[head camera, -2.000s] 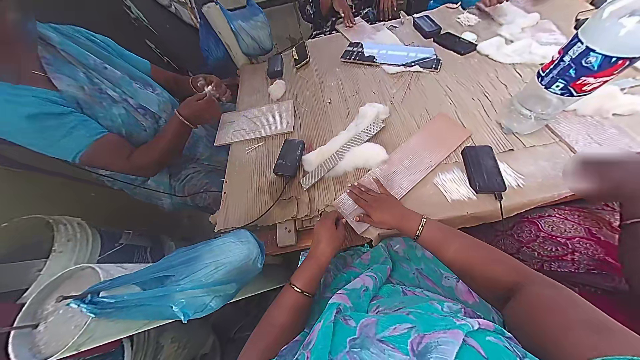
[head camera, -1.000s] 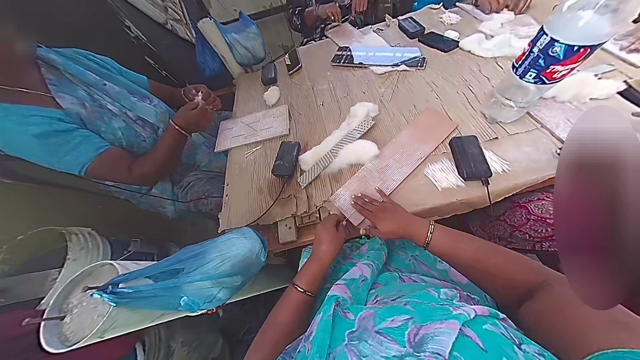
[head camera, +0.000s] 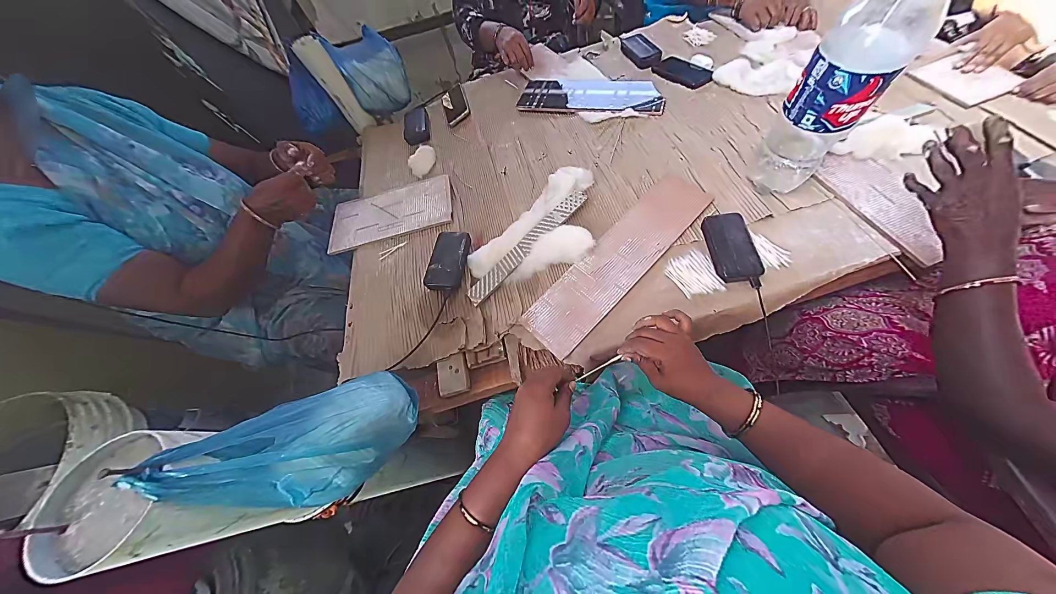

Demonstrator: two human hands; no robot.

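Between my hands, near the table's front edge, runs a thin pale stick (head camera: 601, 368). My left hand (head camera: 540, 411) pinches its left end, and my right hand (head camera: 667, 355) pinches its right end. Just beyond them lies a long ribbed pinkish board (head camera: 619, 268). Left of that board, a roll of white cotton (head camera: 532, 219) rests along a patterned strip (head camera: 528, 247), with another cotton tuft (head camera: 554, 252) beside it. To the right, a bundle of thin white sticks (head camera: 695, 272) lies partly under a black box-like device (head camera: 733, 247) with a cable.
A second black device (head camera: 447, 261), a smaller ribbed board (head camera: 392, 213), a phone (head camera: 591, 96) and a large plastic bottle (head camera: 841, 95) stand or lie on the cardboard-covered table (head camera: 487, 153). Co-workers sit around it. A white bucket (head camera: 82, 569) with a blue plastic bag (head camera: 330, 445) is at left.
My right hand has come off the long board and now holds the thin stick with my left hand. A co-worker's hand at right is now raised over the table's right side.
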